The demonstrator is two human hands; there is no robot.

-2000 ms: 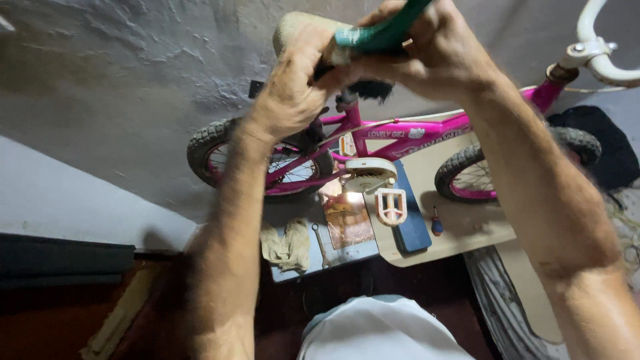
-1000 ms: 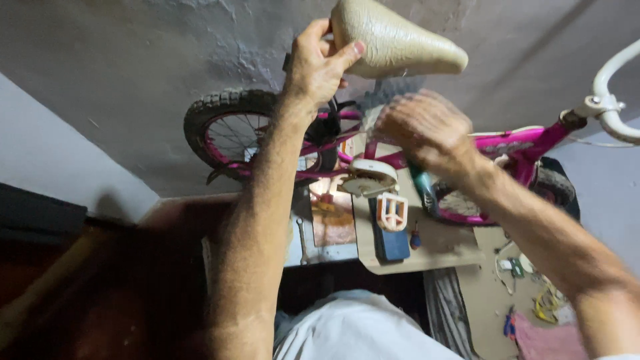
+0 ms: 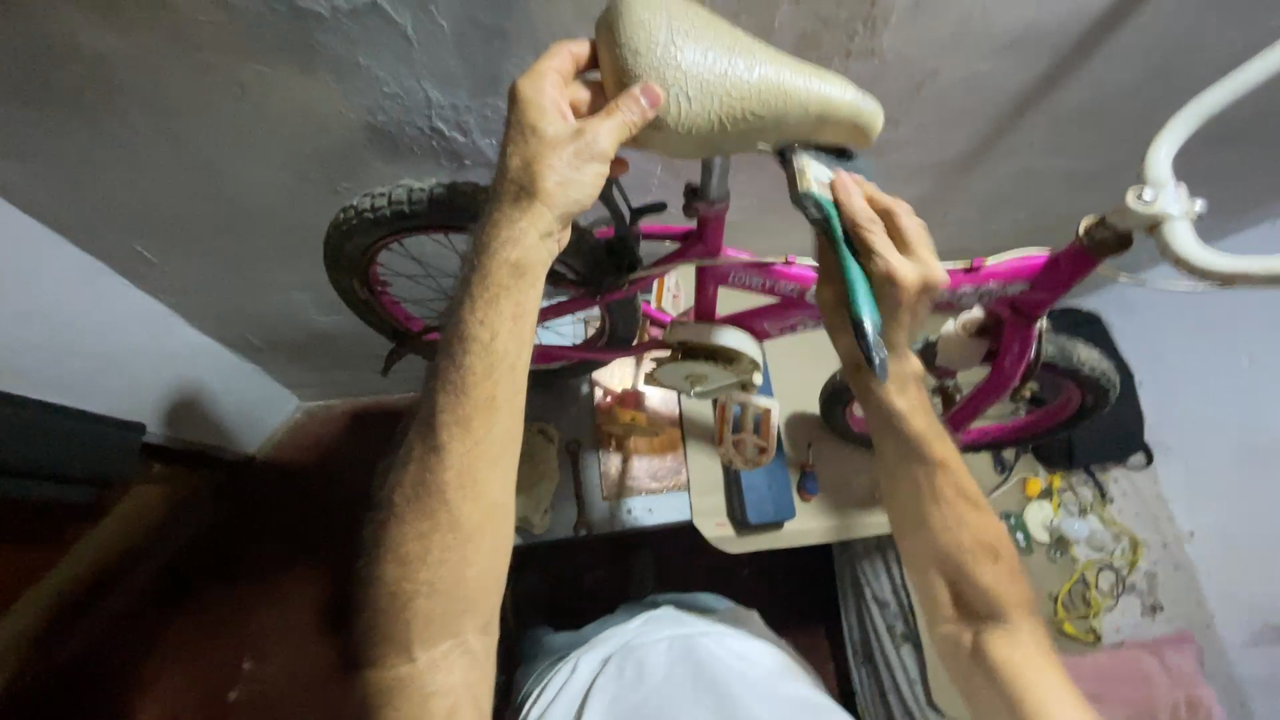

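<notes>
A pink child's bicycle (image 3: 760, 290) stands across the view, its cracked cream saddle (image 3: 740, 85) at the top. My left hand (image 3: 570, 130) grips the saddle's wide rear end, thumb on top and fingers at the back edge. In my right hand (image 3: 885, 260) is a green-handled brush (image 3: 850, 265), its dark bristle end against the underside of the saddle's nose. Below the frame are the white chain guard (image 3: 705, 360) and a pedal (image 3: 748, 430). White handlebars (image 3: 1180, 200) rise at the right.
Under the bicycle a beige board (image 3: 800, 525) bears a blue case (image 3: 757, 490) and a small screwdriver (image 3: 807, 480). Left of them are a wrench (image 3: 577, 487) and a pale cloth (image 3: 538, 475). Yellow cords (image 3: 1090, 590) and a pink cloth (image 3: 1150, 680) lie lower right. A grey wall is behind.
My right hand has moved from beside the saddle post to under the saddle's nose, with the brush. My left hand stays on the saddle's rear as one second ago.
</notes>
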